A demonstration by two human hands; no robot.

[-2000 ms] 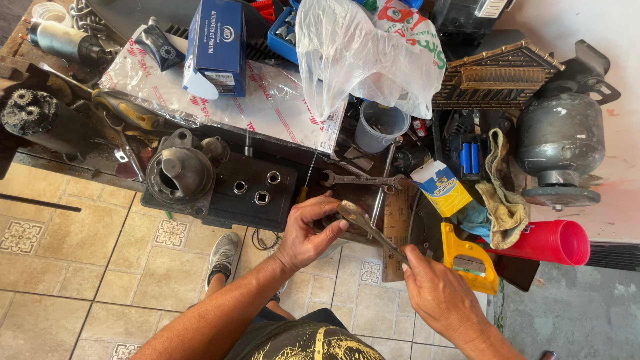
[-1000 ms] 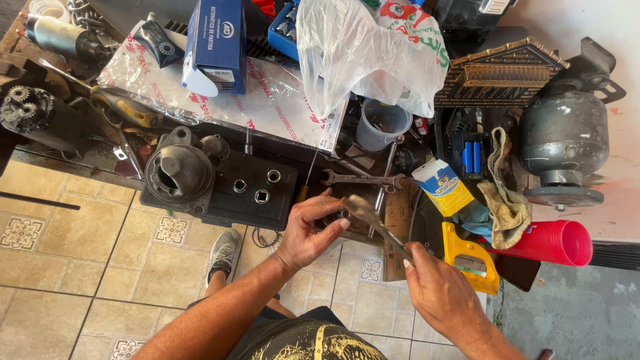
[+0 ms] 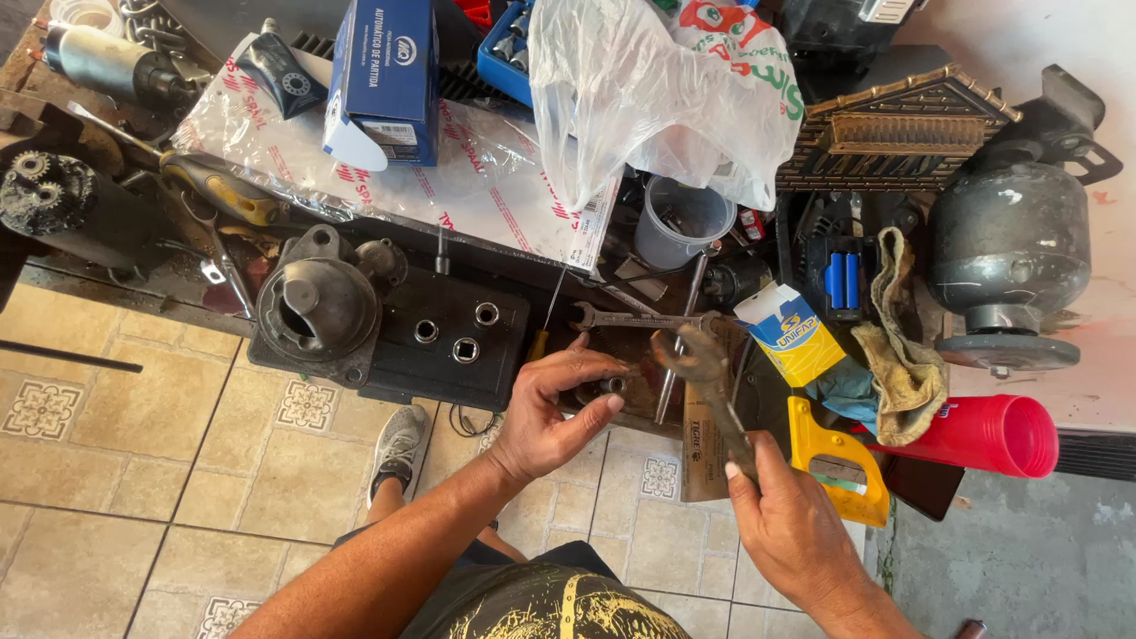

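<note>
My right hand grips the handle of a worn open-end wrench, its jaw raised toward the upper left. Between the thumb and fingers of my left hand is a small dark cylindrical metal part; most of it is hidden by the fingers. Behind the hands a combination wrench lies across the bench clutter. To the left, a cast metal starter housing rests beside a black case with several sockets standing on it.
A blue cardboard box and a plastic bag lie on a wrapped package. A yellow saw handle, a work glove, a red plastic cup and a clear plastic tub are around the right side. A screwdriver lies left.
The wrench in my right hand has moved right, away from my left hand, and its jaw now stands apart from the small part. The left hand has barely moved.
</note>
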